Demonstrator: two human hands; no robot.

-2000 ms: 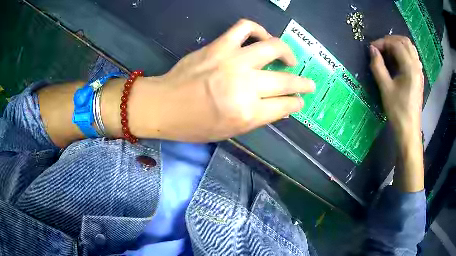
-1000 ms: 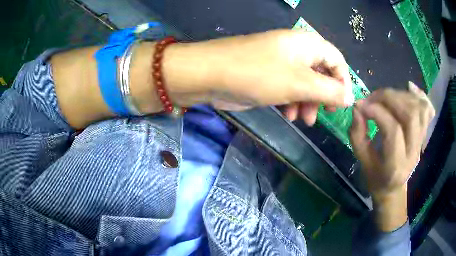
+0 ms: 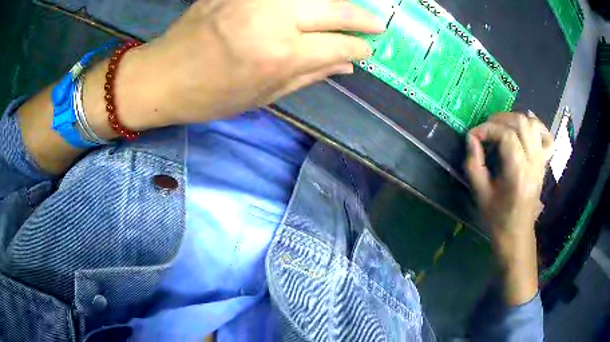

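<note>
The bright green PCB panel [image 3: 431, 60] lies slanted on the black mat, with small dark marks along its far edge. My left hand [image 3: 267, 57], with a blue band, silver bangles and a red bead bracelet at the wrist, is over the panel's left end. The picture's top edge cuts it off, so its thumb and index fingertips are hidden. My right hand [image 3: 508, 157] is at the panel's near right corner with its fingers curled towards the thumb. Whether a tiny component is between them cannot be told.
Another green panel [image 3: 568, 23] lies at the top right. A white paper slip [image 3: 561, 157] is at the bench's right edge. The black mat [image 3: 498, 23] extends beyond the panel. The bench's near edge [image 3: 374, 163] runs diagonally past my jacket. A green strip [image 3: 568, 244] shows at the lower right.
My hands came together over the panel, then parted; my left hand is now back at the left. The view has shifted, so the panel sits higher and the component pile is out of view.
</note>
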